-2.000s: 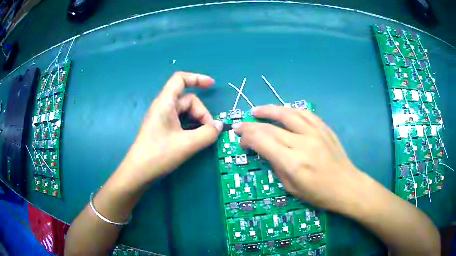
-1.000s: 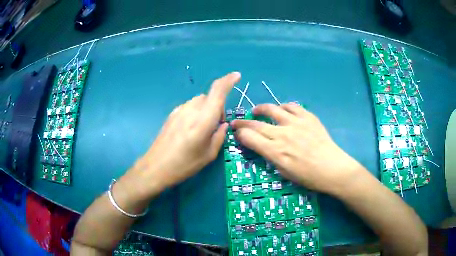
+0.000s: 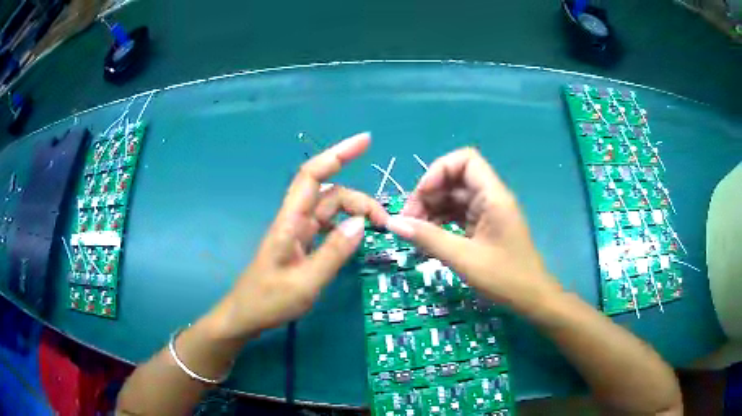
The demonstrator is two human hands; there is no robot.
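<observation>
A long green circuit board panel (image 3: 435, 349) lies upright in front of me, with pale wires (image 3: 386, 174) past its far end. My left hand (image 3: 297, 252) and my right hand (image 3: 480, 236) meet at the fingertips over the panel's far left corner. Their thumbs and index fingers are bent. Any small piece between the fingertips is too blurred to make out. A narrow dark strip (image 3: 290, 357) runs from below my left forearm to the table's near edge.
Another panel (image 3: 626, 203) lies at the right and one (image 3: 106, 219) at the left, beside a dark flat case (image 3: 41, 219). A large pale-yellow disc (image 3: 726, 252) is at the right edge. Something red (image 3: 69, 374) is below left. Dark objects (image 3: 126, 53) stand beyond the table.
My right hand has lifted from lying flat on the panel and now pinches beside my left fingertips. My left fingers have spread apart again. The camera view has shifted slightly.
</observation>
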